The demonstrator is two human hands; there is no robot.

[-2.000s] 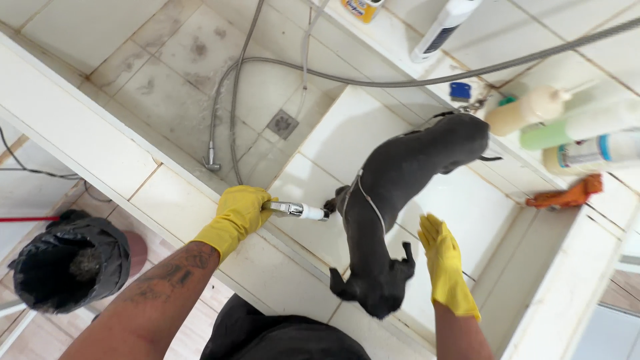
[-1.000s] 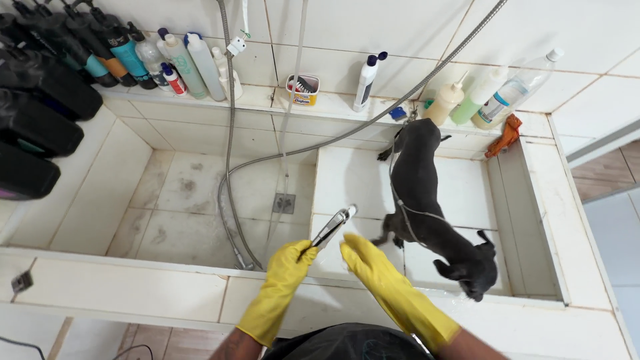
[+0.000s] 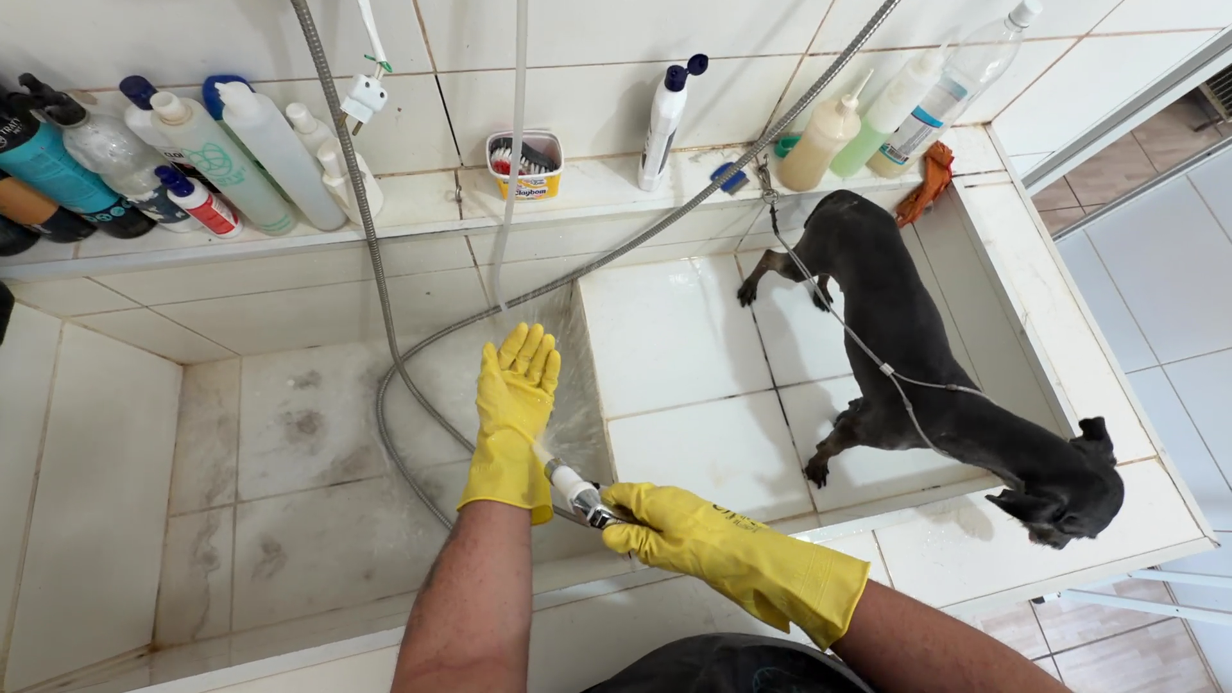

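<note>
My left hand (image 3: pixel 518 414), in a yellow rubber glove, is raised palm up with its fingers extended and nothing in it. Just to its right, my gloved right hand (image 3: pixel 674 529) grips a white and chrome spray nozzle (image 3: pixel 580 493), which sprays water beside the left wrist and palm. A small dark dog (image 3: pixel 895 318) stands on the raised white tiled part of the tub at the right, its head over the front rim. A thin leash (image 3: pixel 885 369) loops about its body and runs to a chain at the back ledge.
The tiled tub (image 3: pixel 318 423) has a lower basin at the left. A grey metal hose (image 3: pixel 380 279) curves through it. Along the back ledge stand several bottles (image 3: pixel 231 159), a tub of brushes (image 3: pixel 525 166), a blue brush (image 3: pixel 729 177) and an orange cloth-like item (image 3: pixel 926 183).
The spray nozzle, in my left hand two seconds ago, is now in my right hand, with water coming out. My left hand has turned palm up. The view has shifted.
</note>
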